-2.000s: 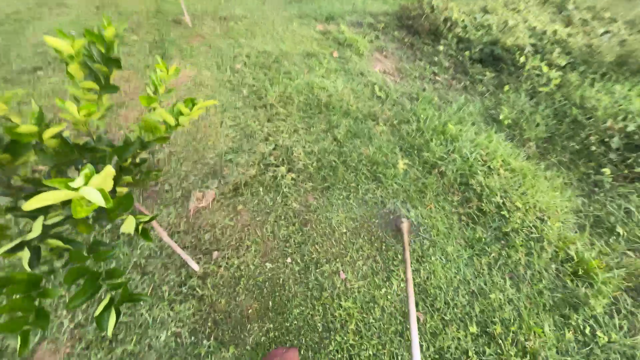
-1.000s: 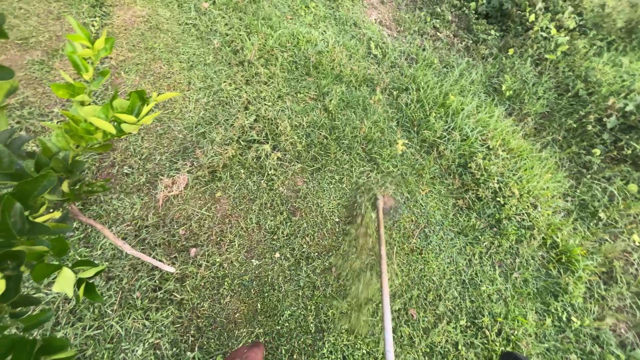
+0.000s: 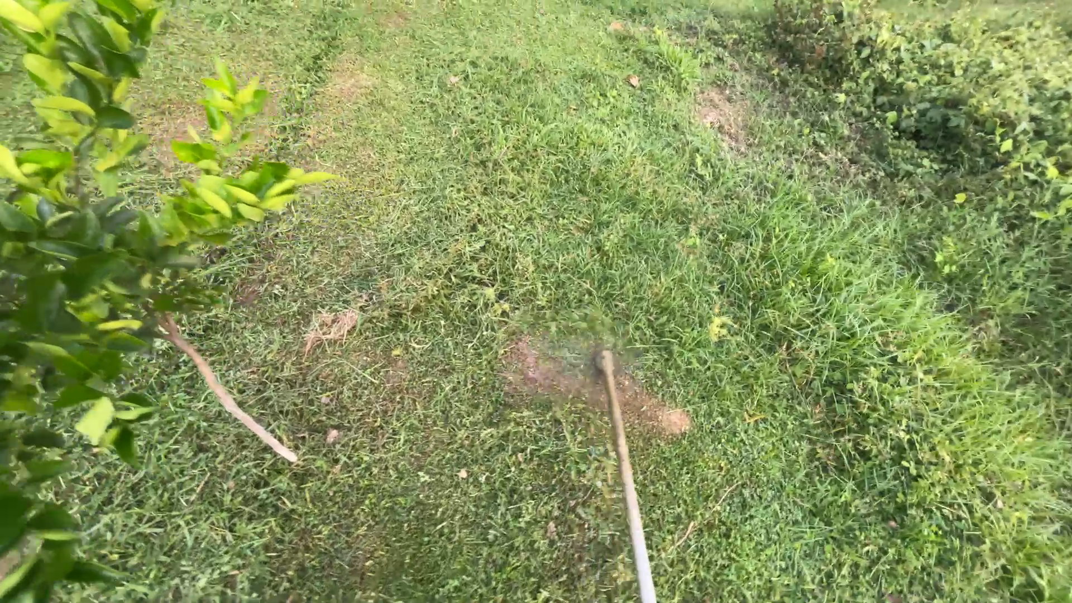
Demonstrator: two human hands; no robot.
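Observation:
The metal shaft of a string trimmer [image 3: 625, 469] enters at the bottom edge, right of centre, and slopes up to its head [image 3: 605, 362]. Around the head is a faint blur, low over short grass and a patch of bare brown soil [image 3: 662, 414]. Neither my left hand nor my right hand shows; the shaft's near end and whatever holds it lie below the frame.
A leafy young tree [image 3: 92, 276] fills the left edge, with a thin bare stick [image 3: 226, 398] slanting beside it. Taller grass [image 3: 913, 377] runs down the right, and dense low bushes [image 3: 946, 100] stand at the upper right. A dry grass clump [image 3: 331, 328] lies near the tree.
Bare soil now shows under the trimmer head, where grass clippings were flying one second ago. The reddish-brown shape at the bottom edge in both earlier frames is out of view. The view has tilted up somewhat.

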